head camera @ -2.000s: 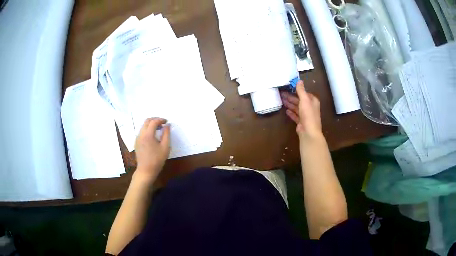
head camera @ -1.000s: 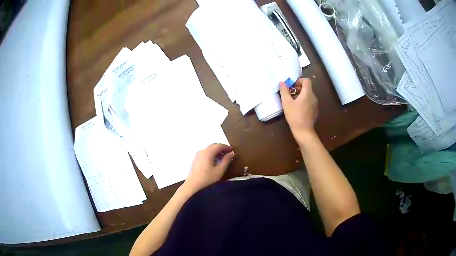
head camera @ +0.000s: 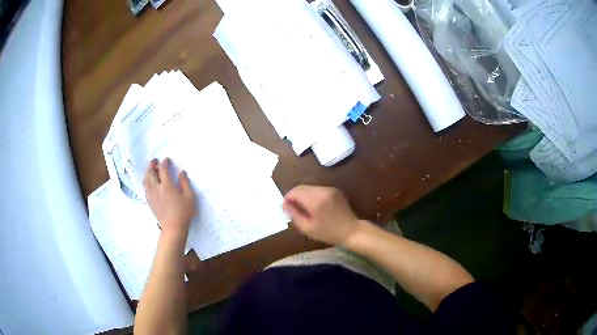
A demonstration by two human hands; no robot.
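Observation:
A fanned pile of printed white sheets (head camera: 216, 150) lies on the brown table, left of centre. My left hand (head camera: 169, 196) rests flat on the pile with its fingers apart. My right hand (head camera: 321, 212) is at the pile's lower right corner, fingers curled. Whether it pinches the sheet edge cannot be told. A blue binder clip (head camera: 357, 112) sits on the lower edge of a white paper bundle (head camera: 288, 72) wrapped over a roll (head camera: 335, 146), above my right hand. Another sheet (head camera: 124, 229) lies partly under the pile at lower left.
A large curved white sheet (head camera: 39, 163) covers the table's left side. A white paper roll (head camera: 419, 72), a clear plastic bag (head camera: 481, 65) and hanging pattern sheets (head camera: 556, 78) are at right. Green fabric (head camera: 543, 193) hangs below the table edge. Small dark items lie at the top left.
My right hand has left the blue clip and moved down and left to the pile's corner. My left hand has moved left onto the sheets. The view has shifted a little.

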